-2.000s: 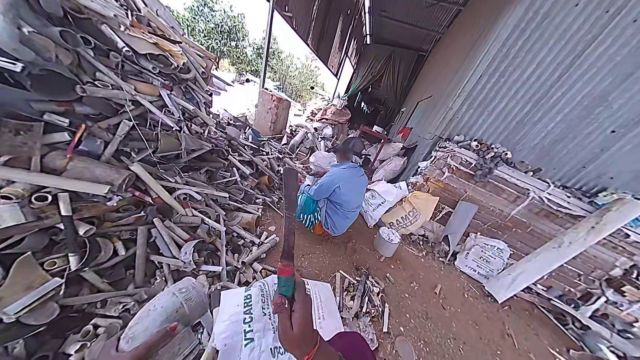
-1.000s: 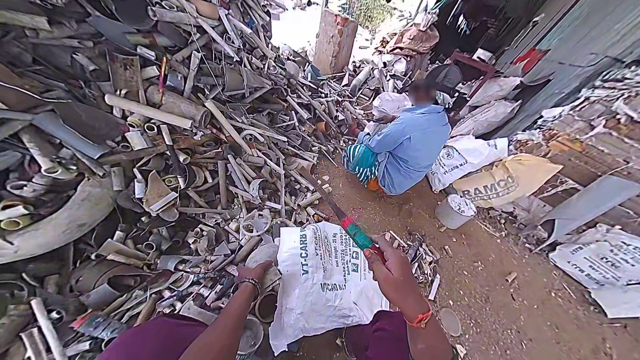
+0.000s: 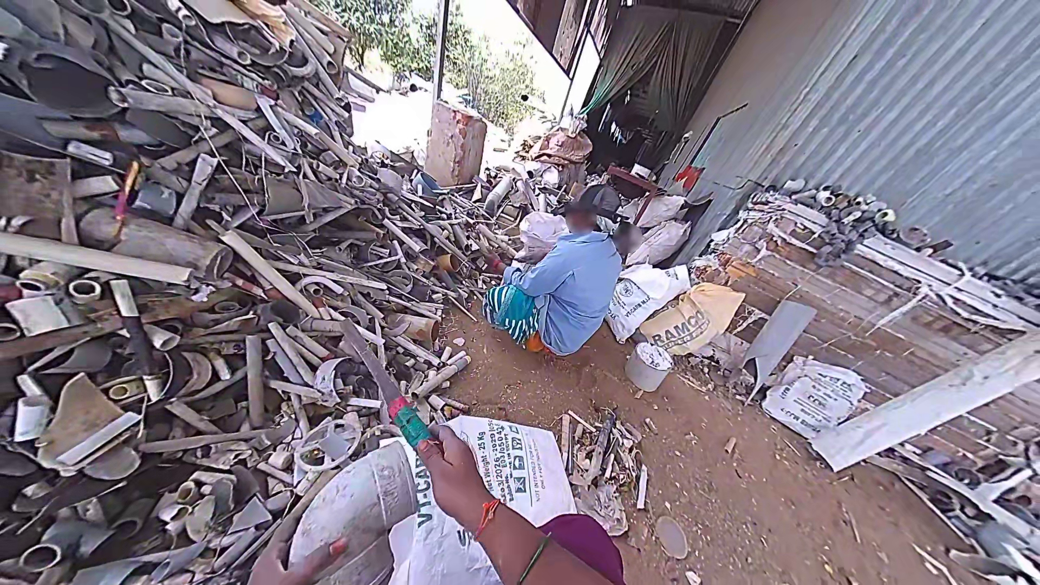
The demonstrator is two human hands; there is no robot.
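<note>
My right hand point(image 3: 445, 465) grips the red and green wrapped handle of a long-bladed knife point(image 3: 375, 370), its blade pointing up and left. At the bottom, my left hand point(image 3: 301, 561) holds a wide grey plastic pipe elbow point(image 3: 357, 512); part of that hand is cut off by the frame edge. A white woven sack point(image 3: 520, 471) with printing lies under my right forearm, beside the elbow. Left of both hands rises a large heap of plastic pipe scraps point(image 3: 260, 406).
A person in a blue shirt point(image 3: 573, 284) squats ahead beside the heap. A white bucket point(image 3: 648, 367), filled sacks point(image 3: 691, 317) and a small pile of scraps point(image 3: 601, 455) are on the dirt ground. Stacked material point(image 3: 918, 301) and a slanting board point(image 3: 926, 398) stand at the right.
One second ago my left hand was by the sack without the pipe elbow; now it has hold of the elbow. The knife remains in my right hand. The view has tilted up.
</note>
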